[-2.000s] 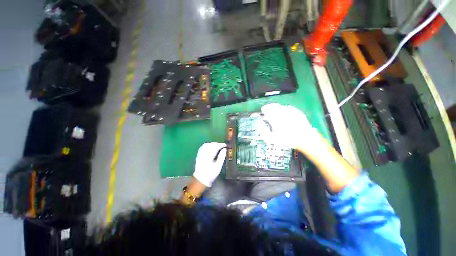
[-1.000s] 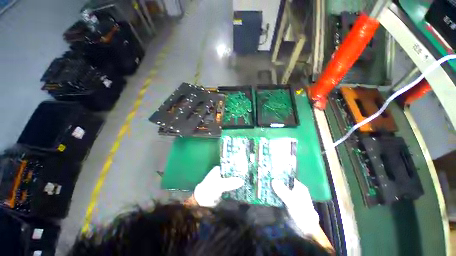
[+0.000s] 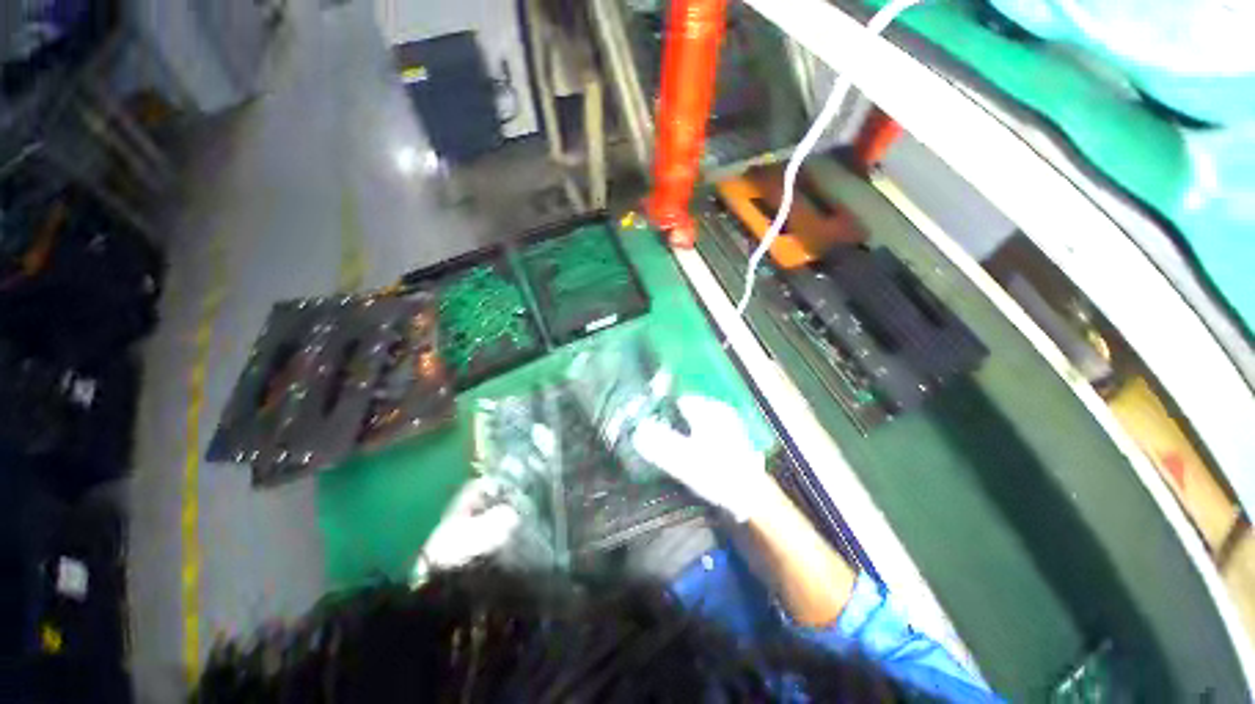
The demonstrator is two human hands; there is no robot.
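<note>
The picture is blurred by motion. My left hand, in a white glove, holds a pale green circuit board by its lower part. My right hand, also gloved, holds a second circuit board, tilted, by its lower right side. The boards are apart, with a gap between them. Below them a black carrier lies at the near edge of the green mat; the boards and my right hand partly cover it.
Two black trays of green scrap strips stand at the mat's far edge. Stacked black cover plates overhang its left side. On the right conveyor lie an orange plate and a black plate. A red wrapped post stands beside it.
The single panel held in both hands is now two separate boards, one per hand. A black carrier shows under them. The camera view has turned toward the right.
</note>
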